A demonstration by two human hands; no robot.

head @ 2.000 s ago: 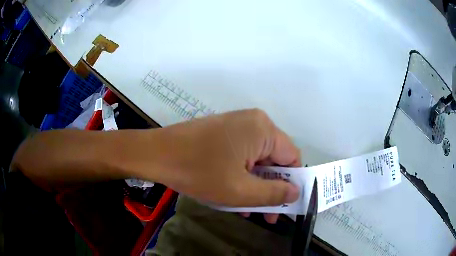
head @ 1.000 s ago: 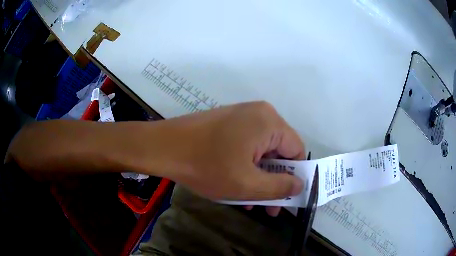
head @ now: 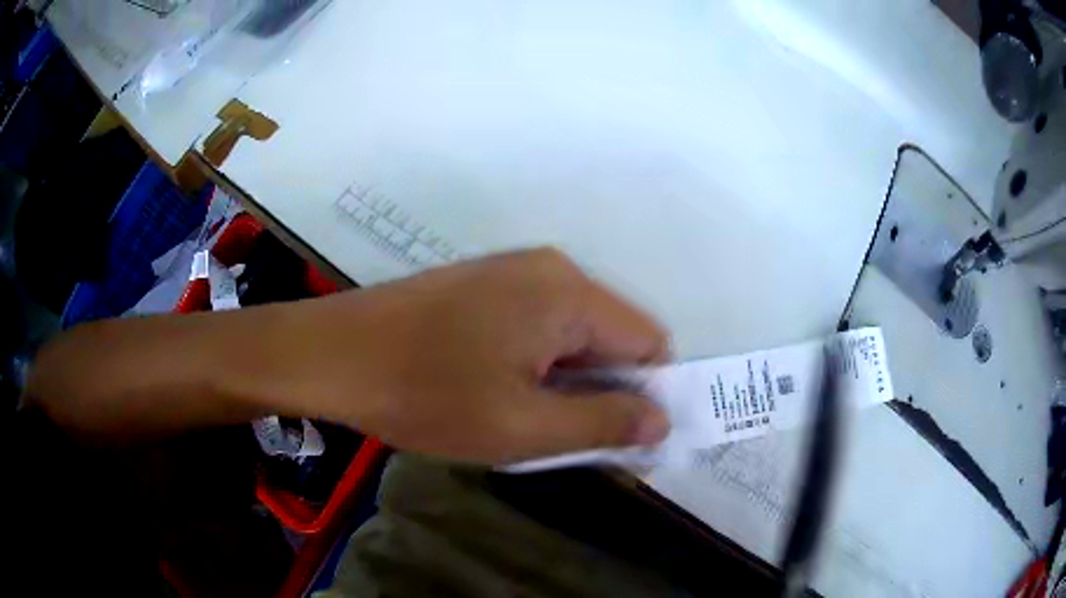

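My left hand (head: pixel 503 362) pinches a white printed label strip (head: pixel 731 403) between thumb and fingers. The strip's printed end reaches right across the table to the edge of the machine's plate. A dark scissor blade (head: pixel 812 467), blurred, crosses in front of the strip near its right end. The scissors' handle is cut off by the bottom edge. My right hand is out of the picture.
The white table (head: pixel 526 129) has a printed ruler along its front edge. The sewing machine's presser foot (head: pixel 973 259) and plate are at right. A red basket (head: pixel 313 508) and a blue basket (head: pixel 135 240) are at lower left. Clear plastic (head: pixel 175 64) lies at upper left.
The scissors have moved right along the strip, from close beside my left hand's fingertips to near the strip's far end. My left hand has shifted slightly left in view, still pinching the strip.
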